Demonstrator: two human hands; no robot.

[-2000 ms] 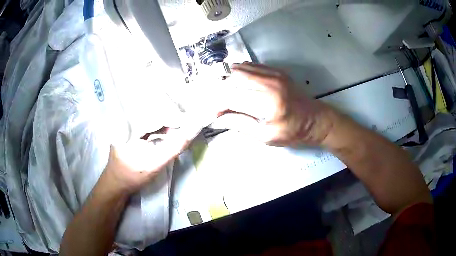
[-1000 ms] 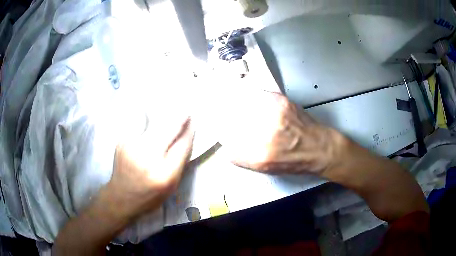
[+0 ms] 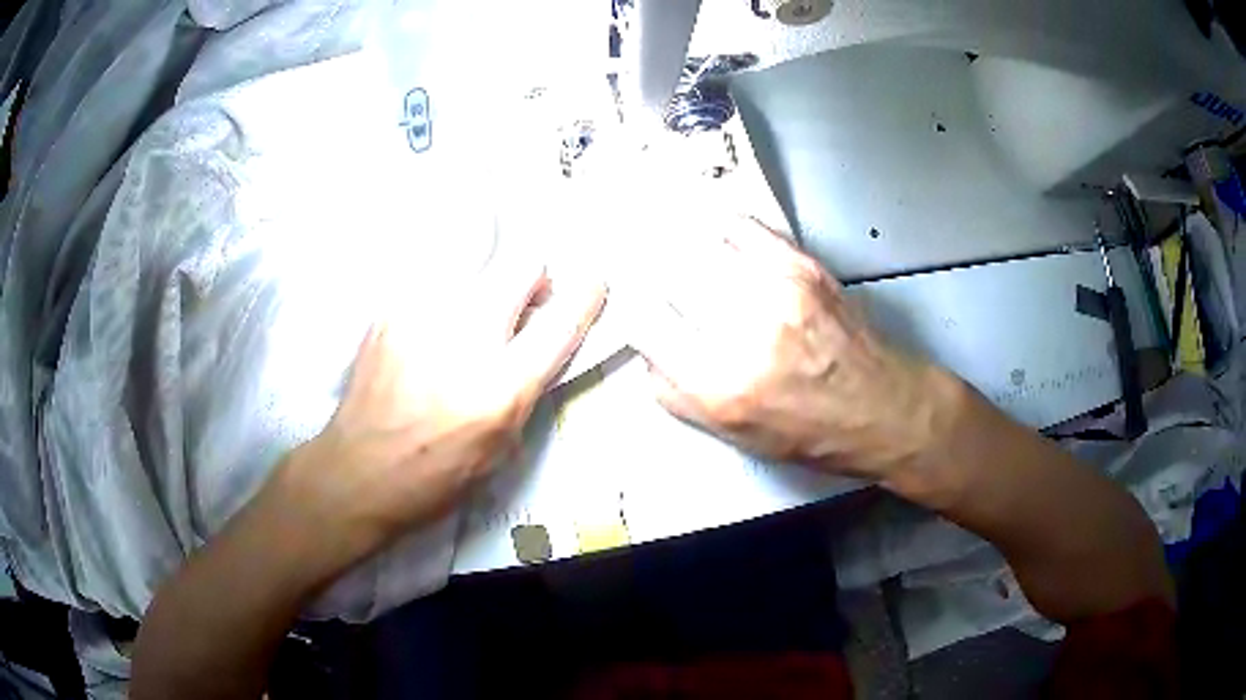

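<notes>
A pale garment (image 3: 178, 328) lies in large folds at the left and runs under both hands, bleached out by the lamp near the needle area. My left hand (image 3: 444, 397) lies on the cloth, fingers towards the presser foot. My right hand (image 3: 806, 362) lies on the cloth to the right, its fingertips washed out by glare. Both hands press the cloth below the white sewing machine (image 3: 888, 151). A dark cloth edge shows between the hands. Whether the fingers pinch the cloth is hard to see.
Thin dark tools (image 3: 1120, 328) and a yellow item (image 3: 1181, 308) stand at the right edge. A pale ribbed knob (image 3: 799, 11) is at the top. Yellow and dark patches mark the table's front edge (image 3: 683, 537). More pale cloth (image 3: 943, 588) hangs at the lower right.
The hands have spread flatter over the cloth than two seconds ago, when the fingers were raised and bunched. The machine now appears further right and higher in the view.
</notes>
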